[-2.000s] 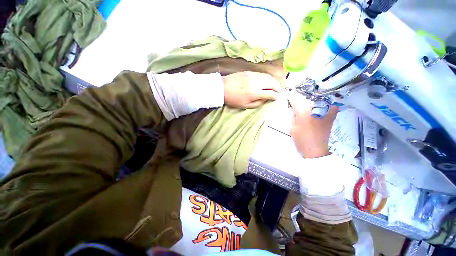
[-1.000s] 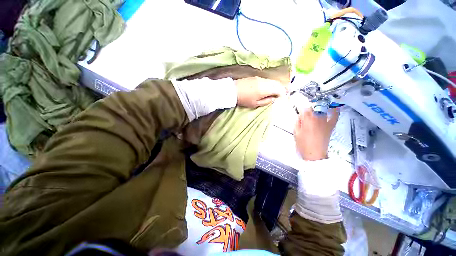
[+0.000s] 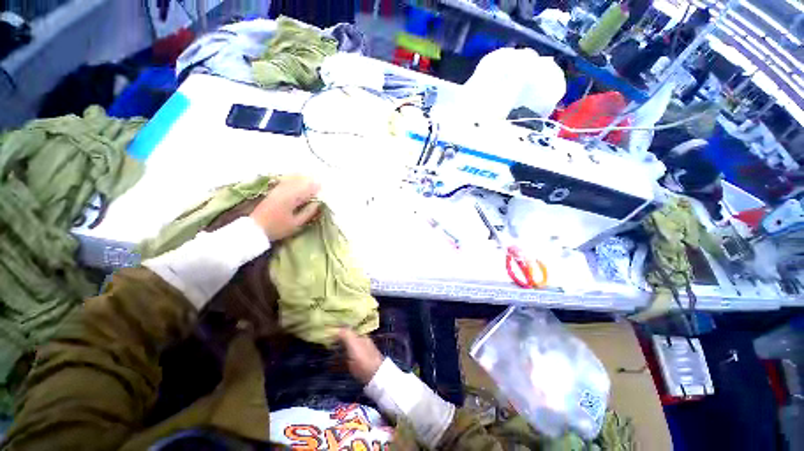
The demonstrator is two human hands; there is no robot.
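The light green garment piece (image 3: 322,277) lies across the table's front edge, left of the sewing machine (image 3: 520,176), and hangs down over it. My left hand (image 3: 286,210) grips its upper part on the table, with the fingers curled into the cloth. My right hand (image 3: 360,354) is low, at the bottom edge of the hanging cloth. It is blurred and its fingers are partly hidden, so its grip is unclear. The cloth is away from the machine's needle area.
A heap of green cloth (image 3: 53,229) is at the left. A phone (image 3: 264,120) lies at the back of the table. Red-orange scissors (image 3: 526,267) lie near the front edge. A clear plastic bag (image 3: 547,370) is below the table. More green cloth (image 3: 672,242) is at the right.
The view has lifted and widened. Both hands have left the needle area. The garment has moved left and away from the machine with my left hand; my right hand has dropped below the table edge.
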